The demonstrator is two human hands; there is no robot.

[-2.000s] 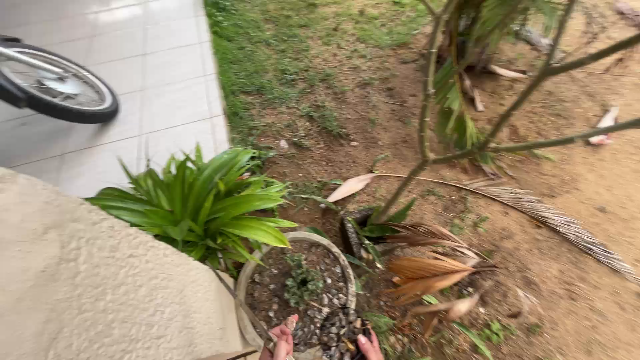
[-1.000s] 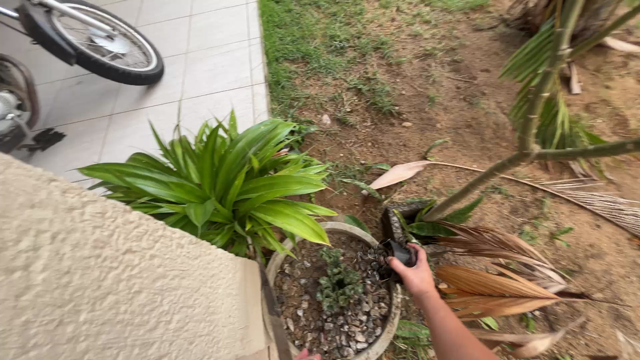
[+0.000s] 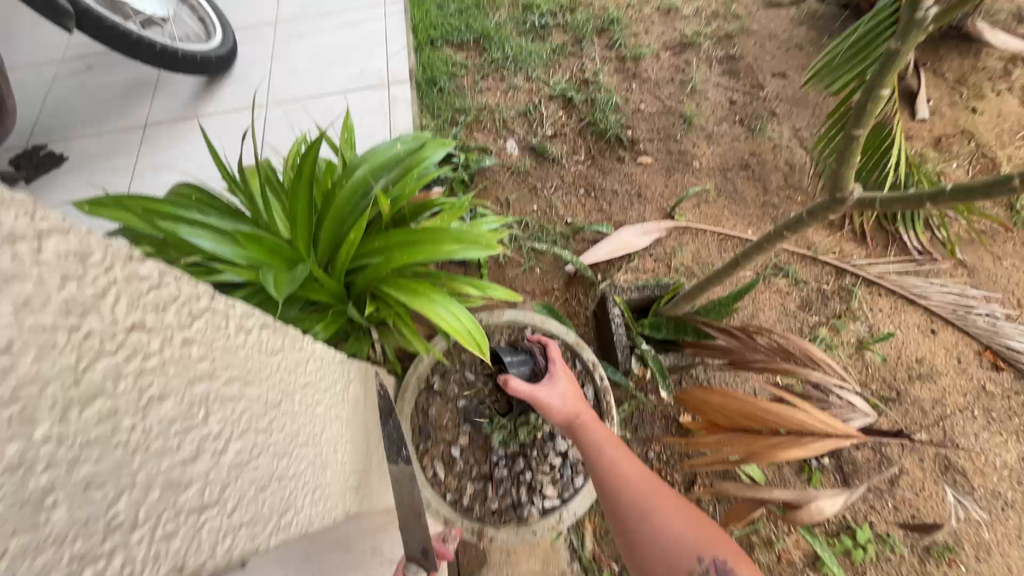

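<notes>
My right hand [image 3: 552,388] grips a small black plastic pot [image 3: 518,364], tilted on its side over the back part of a large round concrete planter [image 3: 604,384]. Gravel and dark soil fill the planter, and a small grey-green plant [image 3: 512,432] grows below the pot, partly covered by it. At the bottom edge, my left hand [image 3: 436,552] is shut around the handle end of a long-bladed knife, perhaps a machete [image 3: 404,472]. Its worn blade points up along the planter's left side.
A textured cream wall [image 3: 184,400] stands close on the left, with a bushy green plant [image 3: 336,240] behind it. A thin tree trunk [image 3: 768,244] rises from a square block planter [image 3: 614,328] at right. Dry palm fronds [image 3: 776,420] lie on the soil. A wheel [image 3: 160,32] rests on pale tiles.
My right hand has moved left with the black pot, from the planter's right rim to over its soil. The knife and my left hand show more fully at the bottom.
</notes>
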